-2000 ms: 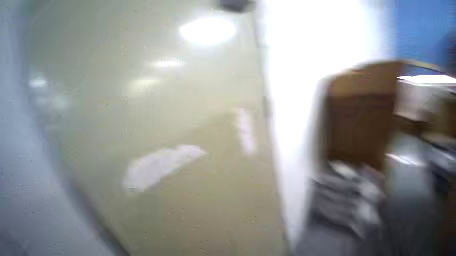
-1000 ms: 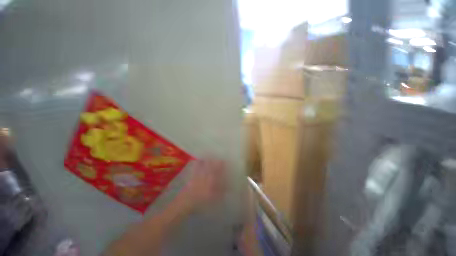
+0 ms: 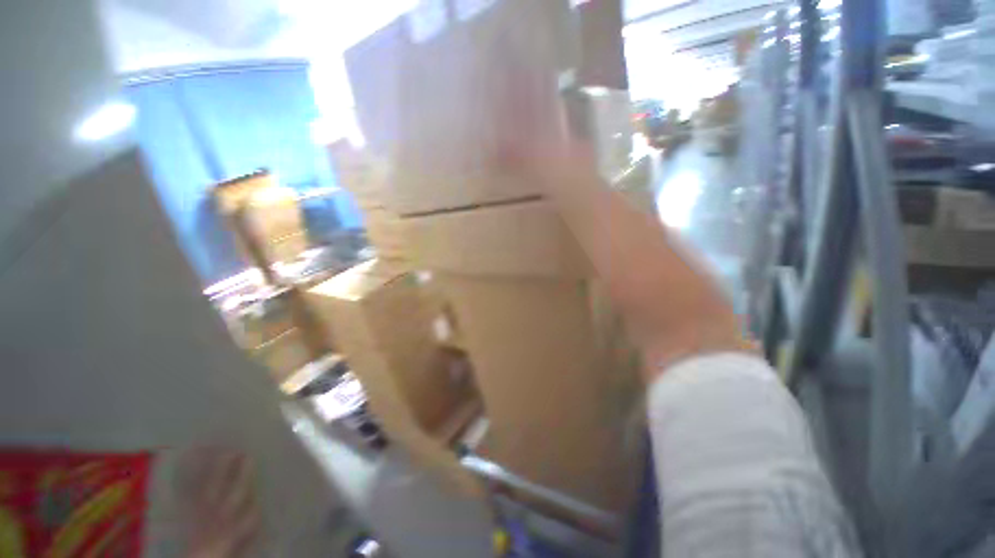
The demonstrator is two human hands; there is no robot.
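Observation:
Tall brown cartons (image 3: 529, 371) stand stacked in the centre on a trolley with a blue deck (image 3: 529, 531) and a silver tubular bar (image 3: 546, 493). My right hand (image 3: 535, 136) is raised against the face of the upper carton (image 3: 447, 131). It is blurred, seems flat and grips nothing visible. My left hand (image 3: 222, 504) lies flat on the beige-grey door panel (image 3: 142, 327) at the lower left, beside a red and yellow paper sign (image 3: 71, 504). Most of the trolley deck is hidden.
An open carton (image 3: 382, 349) and other goods stand left of the stack, before a blue curtain or wall (image 3: 256, 131). Grey metal frames (image 3: 873, 273) and shelves with goods (image 3: 944, 234) stand close on the right. A bright aisle floor (image 3: 682, 202) shows beyond.
The view has turned right, past the door panel. The panel and sign now lie lower left. My right arm now reaches up to the cartons, which look nearer and fuller in view.

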